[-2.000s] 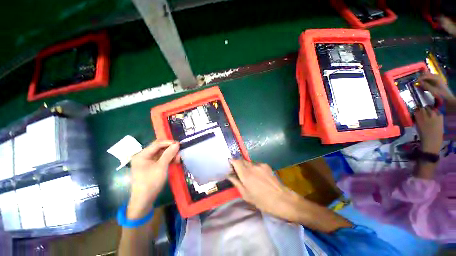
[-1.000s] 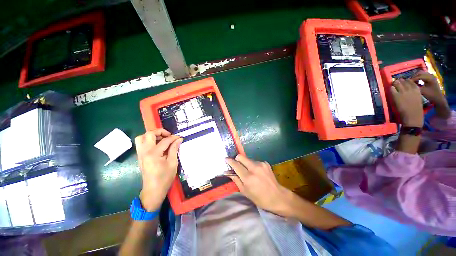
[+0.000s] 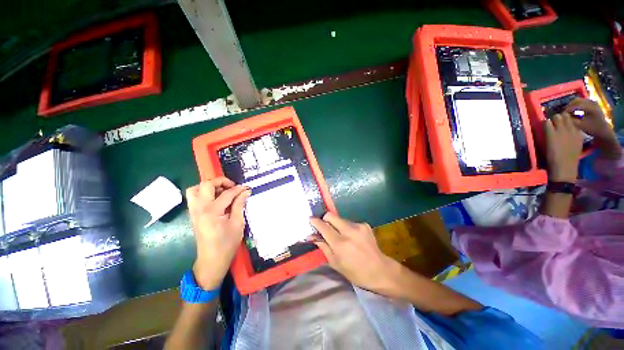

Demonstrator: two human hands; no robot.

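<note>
A tablet unit (image 3: 259, 154) with an open back lies in a red foam frame (image 3: 245, 121) in front of me. A flat white battery (image 3: 279, 217) lies in it below the circuit board, with a dark strip along its upper edge. My left hand (image 3: 217, 205) is at the battery's upper left edge, thumb and fingers pinched together; I cannot tell whether something small is between them. My right hand (image 3: 342, 243) rests at the battery's lower right edge, fingertips touching the edge area. Whether it holds anything is hidden.
A clear tray of white batteries (image 3: 48, 270) stands at left. A loose white liner (image 3: 159, 199) lies beside the frame. Stacked framed tablets (image 3: 475, 183) stand at right. Another framed tablet (image 3: 102, 63) is behind, left of a grey upright (image 3: 222, 51). A person's hands (image 3: 569, 140) work at far right.
The view has shifted a little. My left hand has moved slightly down along the battery's left side. My right hand stays at the lower right edge. The framed tablet at back left has shifted right.
</note>
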